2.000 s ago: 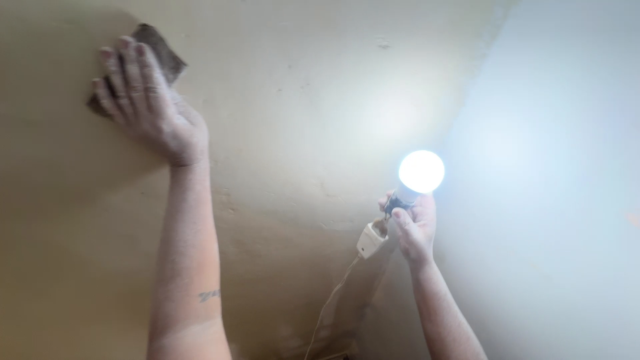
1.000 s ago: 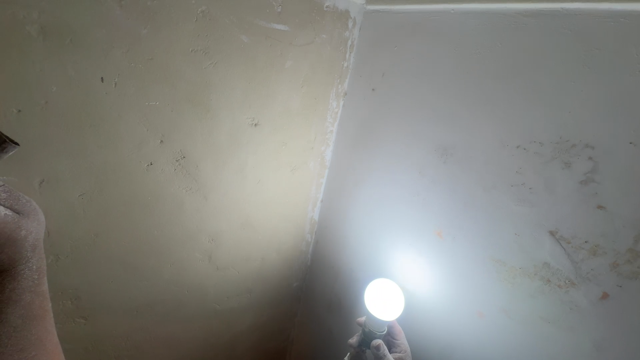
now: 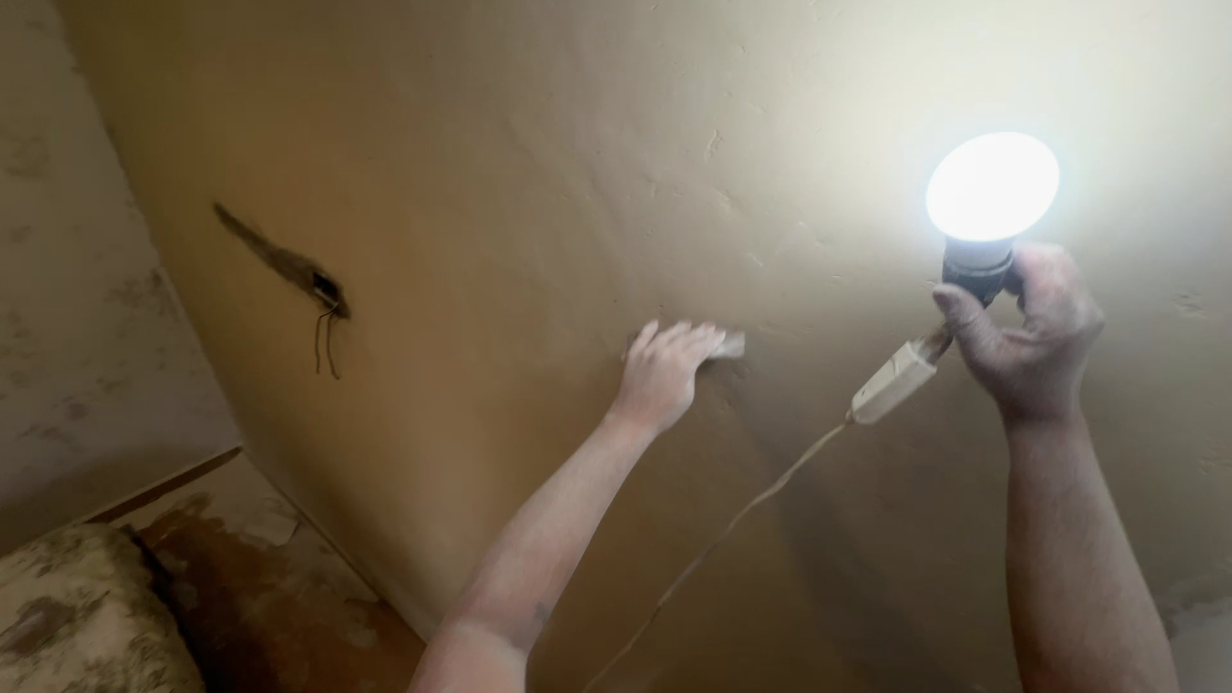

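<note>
My left hand (image 3: pixel 662 377) lies against a plastered, yellowish wall or ceiling surface (image 3: pixel 539 192), holding a piece of sandpaper or a similar sheet (image 3: pixel 729 346) that shows past its fingertips. On the right, my right hand (image 3: pixel 1035 327) grips the dark socket (image 3: pixel 976 271) of a lit light bulb (image 3: pixel 993 187) between thumb and fingers. Just below the socket hangs a white plug connector (image 3: pixel 892 383), and from it a pale cord (image 3: pixel 717 544) runs down to the lower left.
Two bare wires (image 3: pixel 327 345) stick out of a hole at the end of a dark groove (image 3: pixel 269 252) in the surface. A stained pale wall (image 3: pixel 67 269) meets it at the left. A blotched, rounded object (image 3: pixel 82 611) fills the lower left corner.
The view has swung strongly. My left hand, at the left edge one second ago, is now near the middle with the sheet pressed to the surface. The bulb remains lit in my right hand.
</note>
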